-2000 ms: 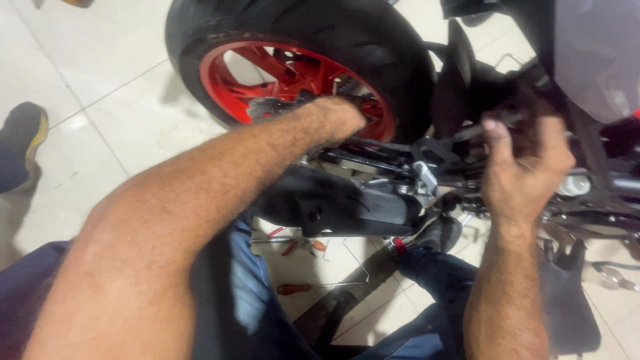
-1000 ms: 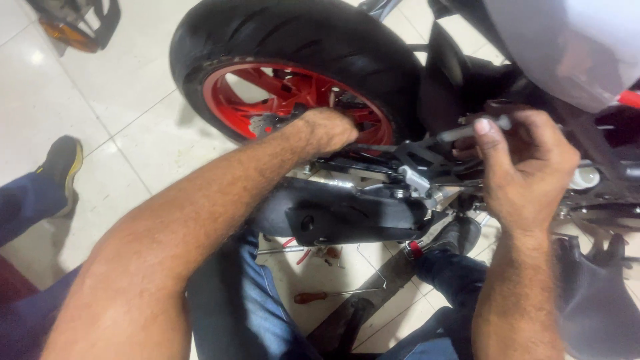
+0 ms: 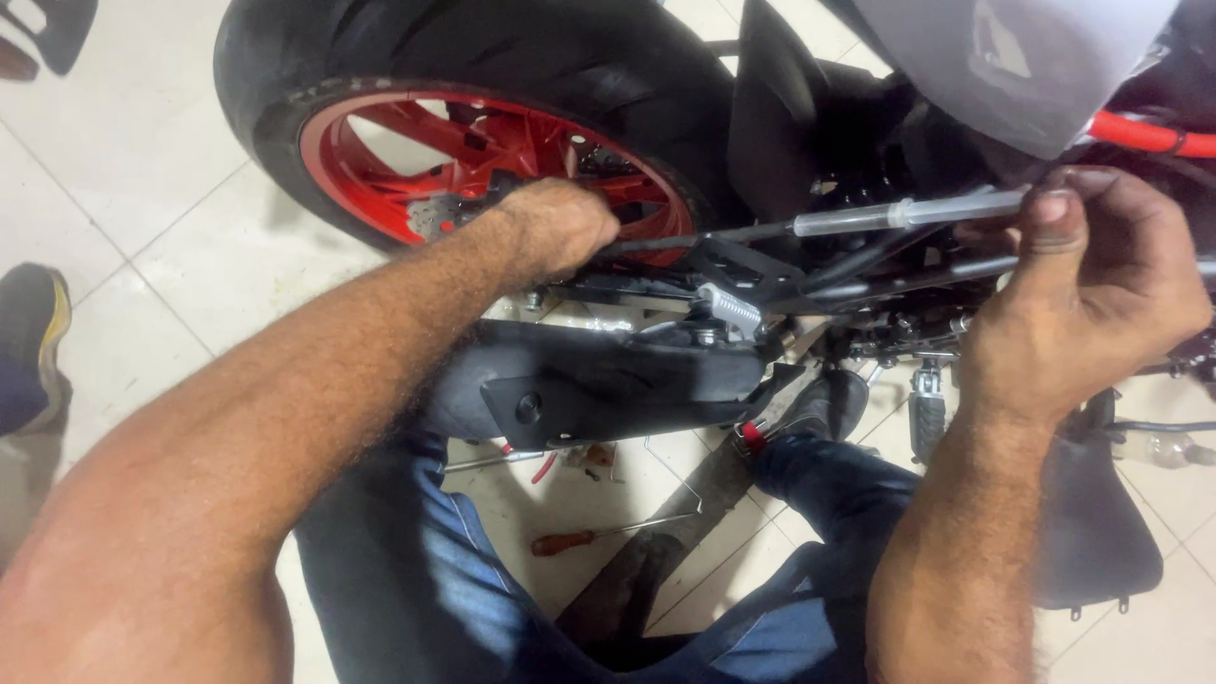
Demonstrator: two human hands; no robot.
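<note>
My right hand (image 3: 1092, 275) pinches the end of a translucent plastic syringe (image 3: 902, 214) between thumb and fingers. A dark hose (image 3: 741, 233) runs from the syringe's tip to the left, towards my left hand (image 3: 560, 228). That hand is curled beside the red wheel rim (image 3: 332, 161) of a motorcycle, near the brake disc (image 3: 432, 217); its fingertips are hidden, so its grip cannot be told. The black tyre (image 3: 465, 47) surrounds the rim. Below my left hand lie the swingarm area and the black exhaust silencer (image 3: 608, 380). A grey metal footrest (image 3: 730, 309) stands above the silencer's right part.
On the tiled floor lie a screwdriver (image 3: 565, 542) with an orange-brown handle, a bent wire (image 3: 665, 465) and a red-handled tool (image 3: 543, 467). A bystander's shoe (image 3: 38, 332) is at the left edge. A black motorcycle seat (image 3: 1097, 532) lies at the lower right.
The syringe and its hose show more plainly now, with my right hand at the syringe's end instead of further along it. My left hand stays at the wheel. The view has moved closer.
</note>
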